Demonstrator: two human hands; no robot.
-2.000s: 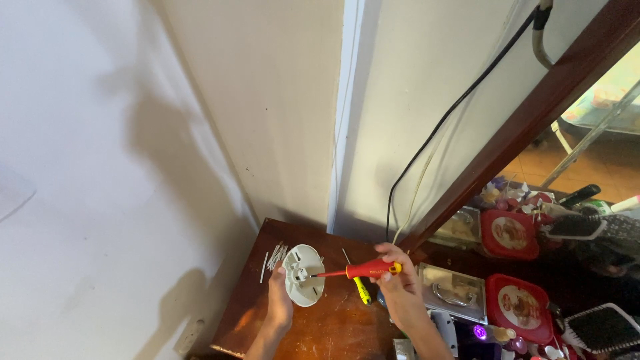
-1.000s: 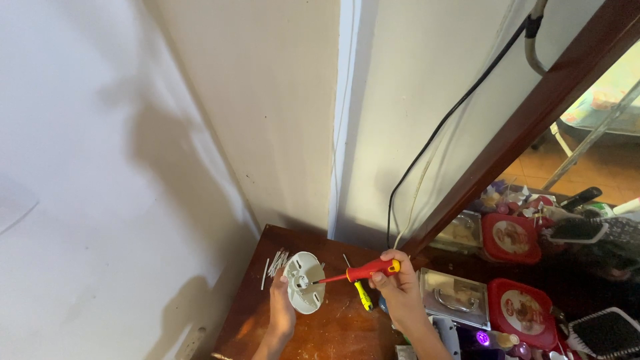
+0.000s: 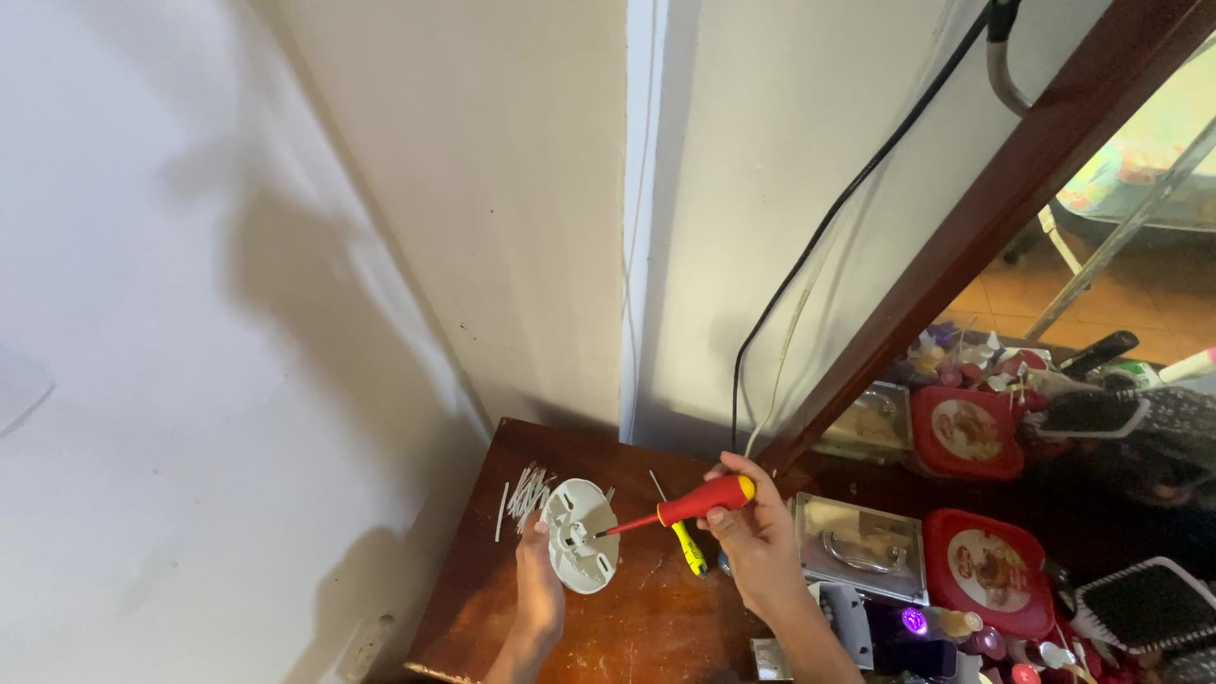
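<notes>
My left hand [image 3: 539, 584] grips the left edge of a round white plastic base [image 3: 594, 565], its hollow inner side facing up and to the right. In my right hand [image 3: 755, 541] is a red screwdriver with a yellow end cap [image 3: 712, 499]. Its thin tip is at the inside of the base, near the small fitting at the middle; whether it sits on a screw I cannot tell. Beneath the red handle, a yellow-green screwdriver [image 3: 689, 549] lies on the brown wooden tabletop [image 3: 627, 622]. Thin white strips [image 3: 527, 496] lie in a pile left of the base.
Right of my right hand are a metal-edged case [image 3: 860, 546], a red-lidded container [image 3: 988, 573], a hairbrush [image 3: 1148, 605] and small bottles. A wood-framed mirror [image 3: 1012, 223] rises behind them. A black cable [image 3: 825, 223] hangs along the wall. A wall socket [image 3: 366, 648] is at lower left.
Both hands keep hold of the base and the red screwdriver. The base has been tilted a little in my left hand, and the screwdriver's tip has stayed at its inner side.
</notes>
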